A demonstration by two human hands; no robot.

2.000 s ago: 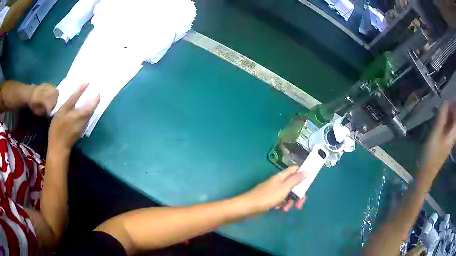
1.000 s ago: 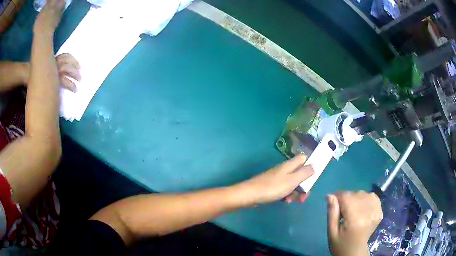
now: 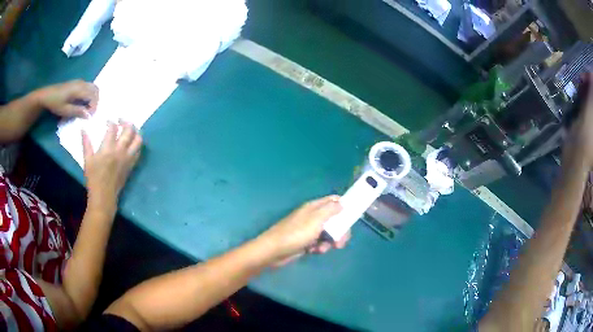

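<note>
My left hand [image 3: 318, 224] is shut on the flat white handle of a hair dryer body [image 3: 354, 206]. Its round head with a dark ringed centre faces up, held in front of the press and off the ram. The arbor press [image 3: 481, 139] stands at the right; its ram tip carries a white pad [image 3: 439, 172]. The press base [image 3: 390, 217] is partly hidden under the dryer. My right hand [image 3: 582, 123] is raised at the right edge, blurred and partly cut off, near the lever's end; its grip cannot be made out.
A neighbour's two hands [image 3: 114, 155] rest on a flat stack of white sleeves [image 3: 140, 91] at left, with a fluffy white bundle [image 3: 188, 29] behind. A clear plastic bag [image 3: 484, 266] and pale parts [image 3: 569, 301] lie at lower right. A worn pale strip [image 3: 312, 81] crosses the bench.
My left hand has drawn the dryer body left, away from the press ram. My right hand has gone from low at the front to high at the right edge. The neighbour's hands have moved on the stack.
</note>
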